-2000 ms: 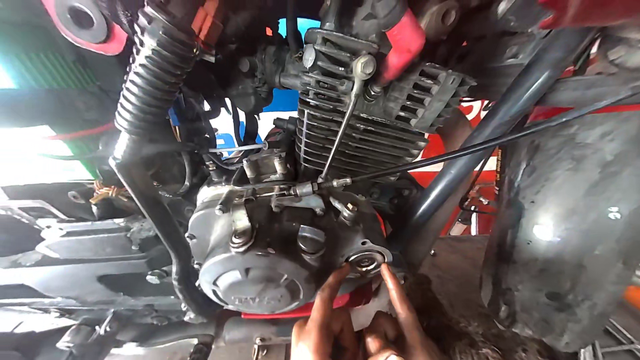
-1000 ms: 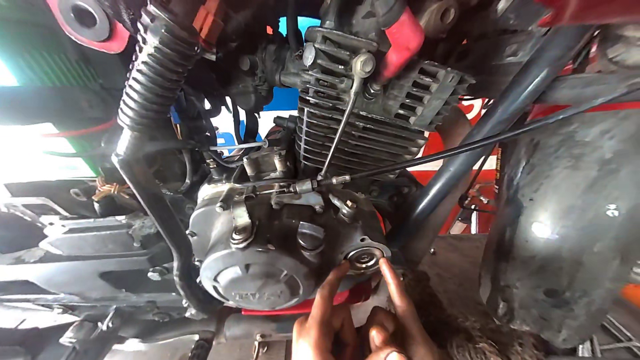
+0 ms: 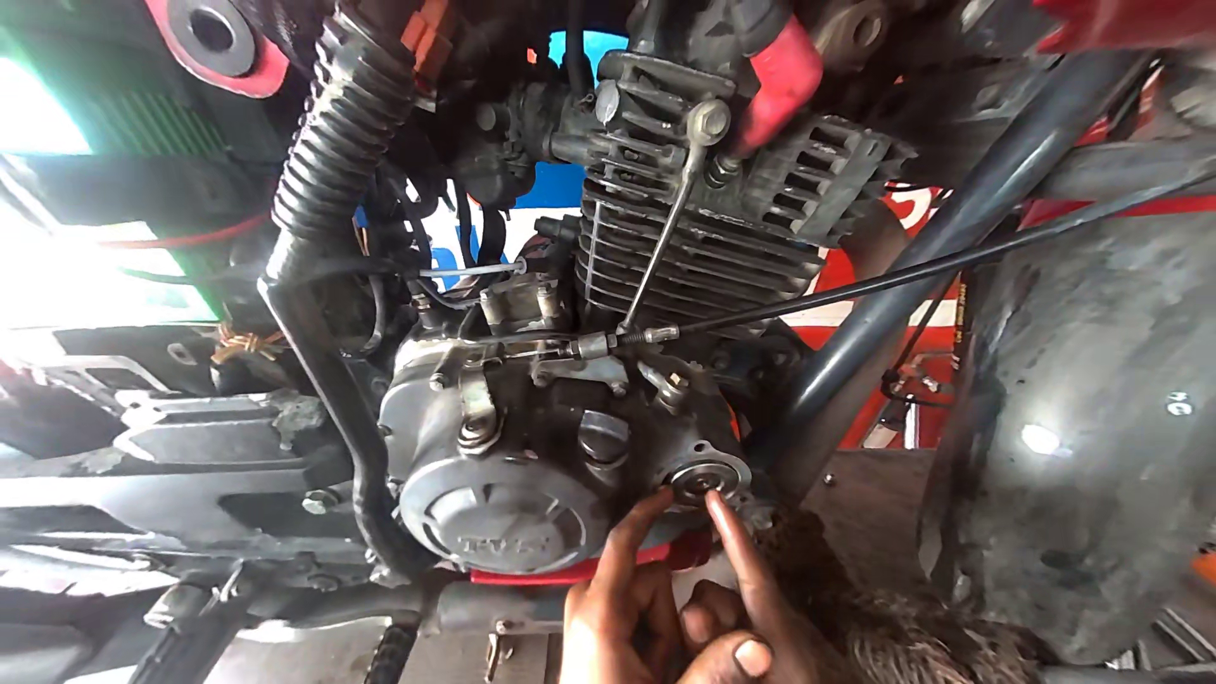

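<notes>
A motorcycle engine's crankcase cover (image 3: 503, 513) fills the middle of the head view, with a round flanged opening (image 3: 705, 478) at its lower right. A metal ring and a darker centre show inside the opening. My left hand (image 3: 617, 603) reaches up from below, its index fingertip at the opening's lower left edge. Close beside it, my right hand (image 3: 760, 598) has its index fingertip at the lower rim. Both index fingers are extended and the other visible fingers are curled. Neither hand holds anything that shows. The hands overlap near the bottom edge, where a thumb crosses.
Above are the finned cylinder (image 3: 684, 256) and a metal oil line (image 3: 665, 242). A black cable (image 3: 855, 285) runs to the upper right past a frame tube (image 3: 912, 285). A bent metal pipe (image 3: 328, 399) stands left of the cover; a dusty dark panel (image 3: 1073, 427) is at right.
My right index fingertip has shifted slightly left, from the right side of the opening's rim to its lower edge. My left hand has stayed at about the same spot.
</notes>
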